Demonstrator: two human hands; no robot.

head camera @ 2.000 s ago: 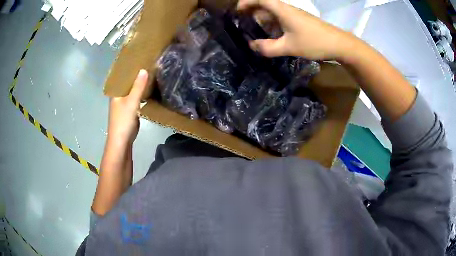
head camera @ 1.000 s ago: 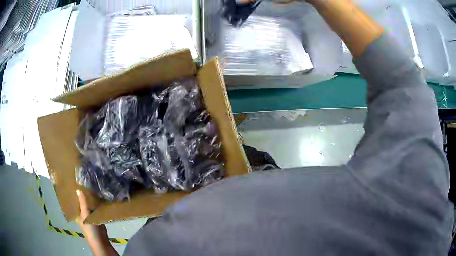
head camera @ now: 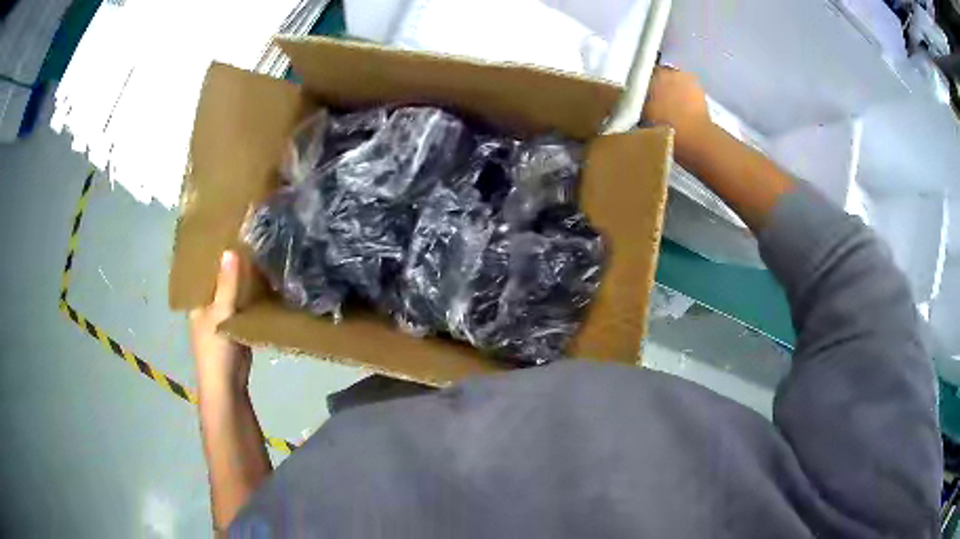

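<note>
An open brown carton, flaps raised, is held close to my body, full of bagged black parts in crinkled clear plastic. My left hand grips its left side, thumb over the edge. My right hand is beyond the carton's far right corner, beside the wall of an open white box; its fingers are partly hidden and blurred, and I cannot tell whether it holds anything.
More open white boxes stand along the green-topped bench at the right. Fanned white sheets lie at the upper left. Yellow-black tape marks the grey floor at the left.
Since one second ago, the carton has shifted right and up in view and turned. Two seconds ago my right hand was among the bagged parts; a second ago it held a dark part over a white box.
</note>
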